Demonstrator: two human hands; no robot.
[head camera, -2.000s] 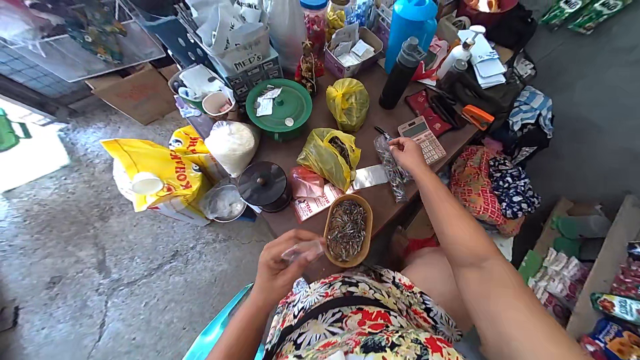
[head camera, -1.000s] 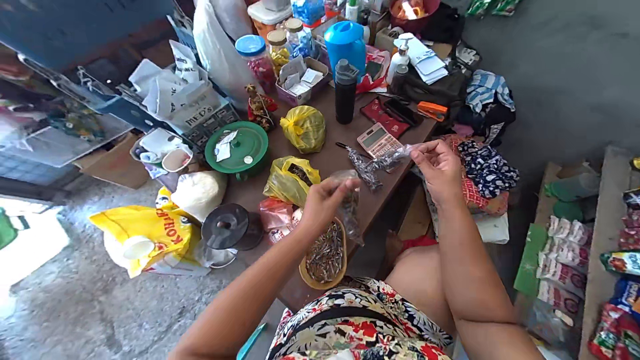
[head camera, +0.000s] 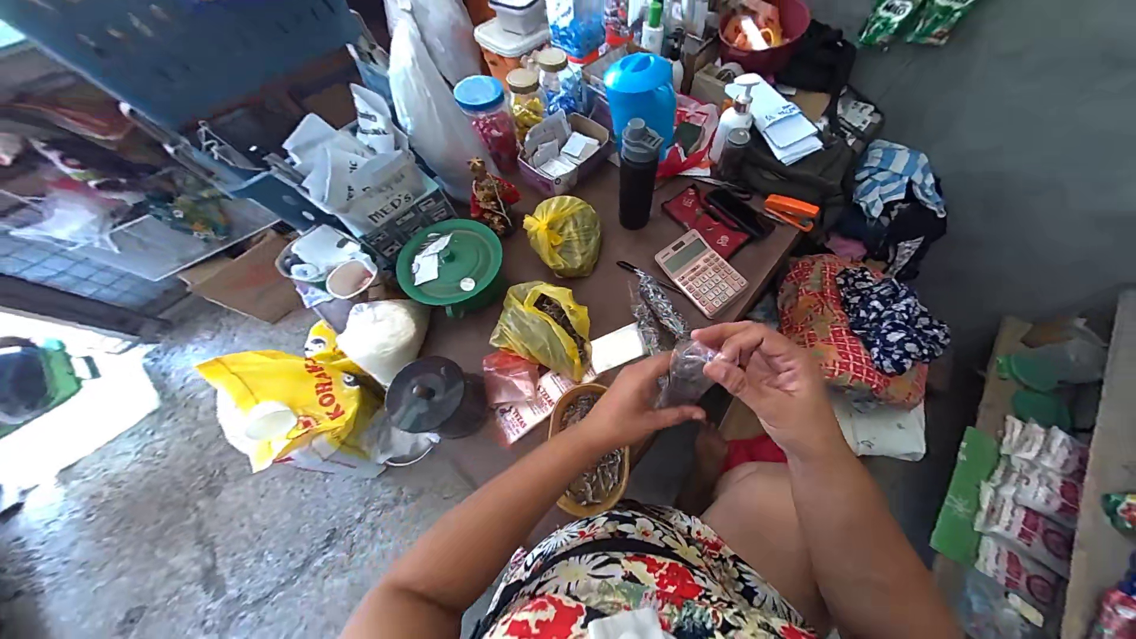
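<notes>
Between my hands is a clear plastic bag (head camera: 685, 377), its contents partly hidden. My left hand (head camera: 641, 399) grips the bag from the left, and my right hand (head camera: 759, 373) pinches its upper right edge. Just beyond lie filled clear plastic packets (head camera: 661, 306) beside a pen. Below my left forearm sits an oval tub (head camera: 596, 510) of small dried fish, partly covered by the arm. An opened yellow plastic bag (head camera: 540, 330) with dark contents stands behind it, near a folded red plastic bag (head camera: 510, 378).
Beyond the packets are a pink calculator (head camera: 701, 272), a black bottle (head camera: 638, 173) and a knotted yellow bag (head camera: 563, 235). A green lidded container (head camera: 450, 266), a dark round lidded pot (head camera: 435, 397) and a bag of white contents (head camera: 383, 339) line the left side. Shelves of packets stand right.
My right hand has left the packets near the calculator, and both hands have come together on the clear bag. The view has shifted.
</notes>
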